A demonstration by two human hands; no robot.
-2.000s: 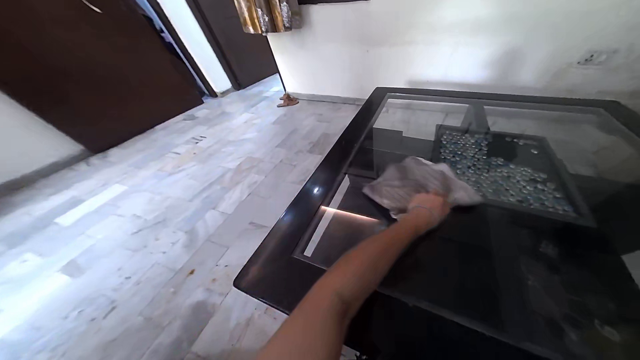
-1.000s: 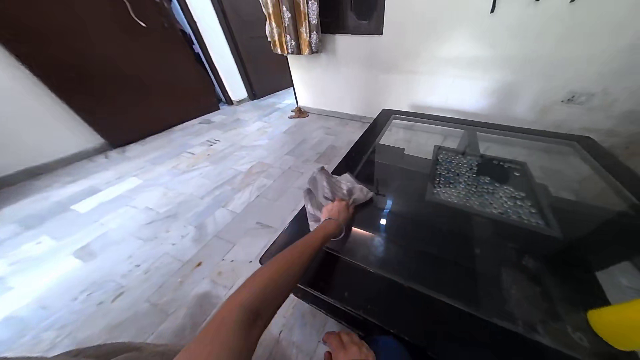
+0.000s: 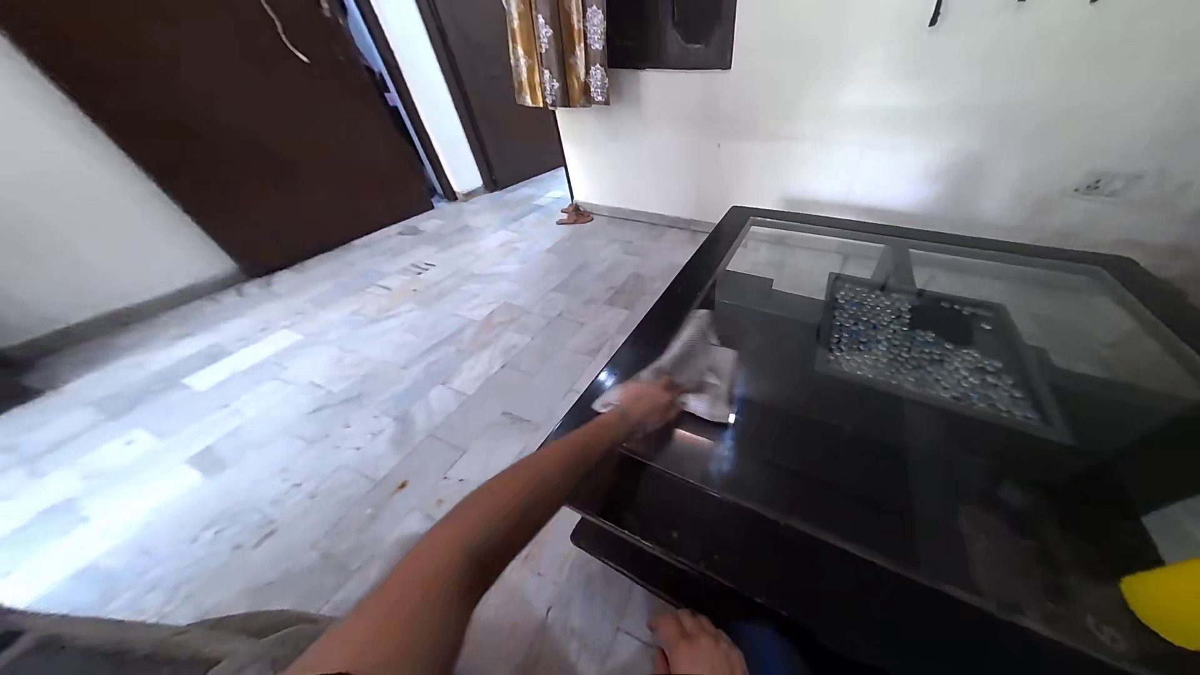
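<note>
My left hand is closed on a grey cloth, pressed on the near left corner area of a black-framed table with a glass top. The cloth is bunched at the hand and spread out beyond it, over the glass and the dark frame. The hand is slightly blurred. At the bottom edge, a bare skin part, fingers or toes, shows beside a blue thing; I cannot tell whether it is my right hand.
A dark tray of glass pebbles shows through the glass. A yellow thing is at the right edge. Marble floor tiles lie left of the table. A brown door, a patterned curtain and a wall socket are behind.
My left hand and the cloth have moved from beside the pebble tray to the table's left edge. The skin part at the bottom and the yellow thing have come into view.
</note>
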